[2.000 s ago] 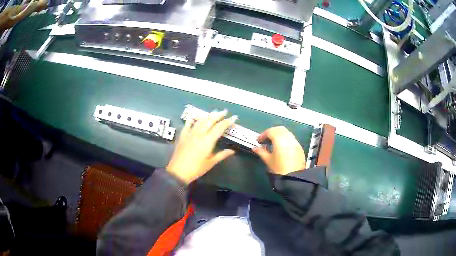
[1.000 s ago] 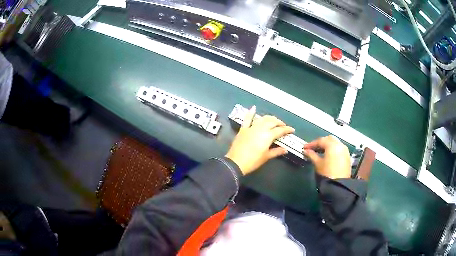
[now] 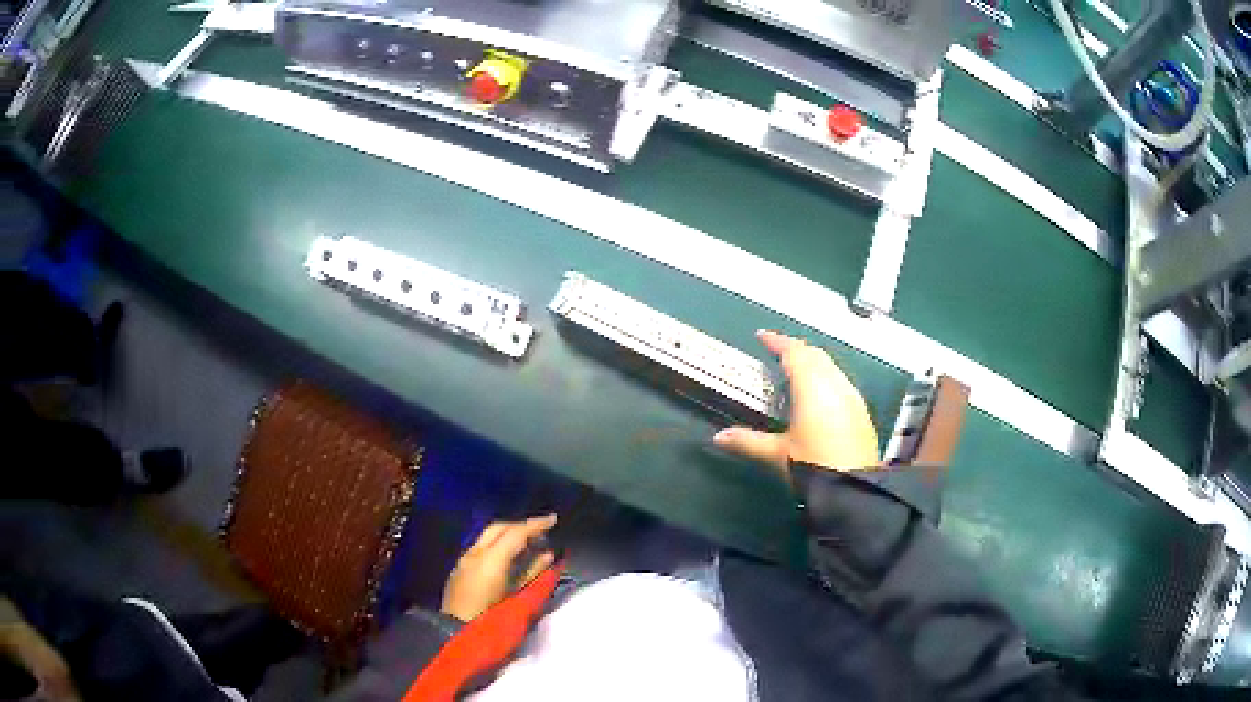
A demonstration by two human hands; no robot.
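Observation:
A silver-grey strip block lies slantwise on the green bench. My right hand is at its right end, thumb and fingers apart around that end; whether they touch it is unclear. My left hand is low in front of the bench edge, off the parts, fingers apart and holding nothing visible. A pale fixture block with a row of round holes lies to the left. A copper-brown bar beside a holed metal piece lies right of my right hand, partly behind my sleeve.
A machine base with a red emergency stop button stands behind the white rail. Another red button is further right. A reddish-brown stool seat is at lower left. Finned dark stacks stand at the right bench end. Another person's hand shows at lower left.
My left hand has let go of the strip block and moved down toward me, off the bench. My right hand has opened at the block's right end. The view has shifted.

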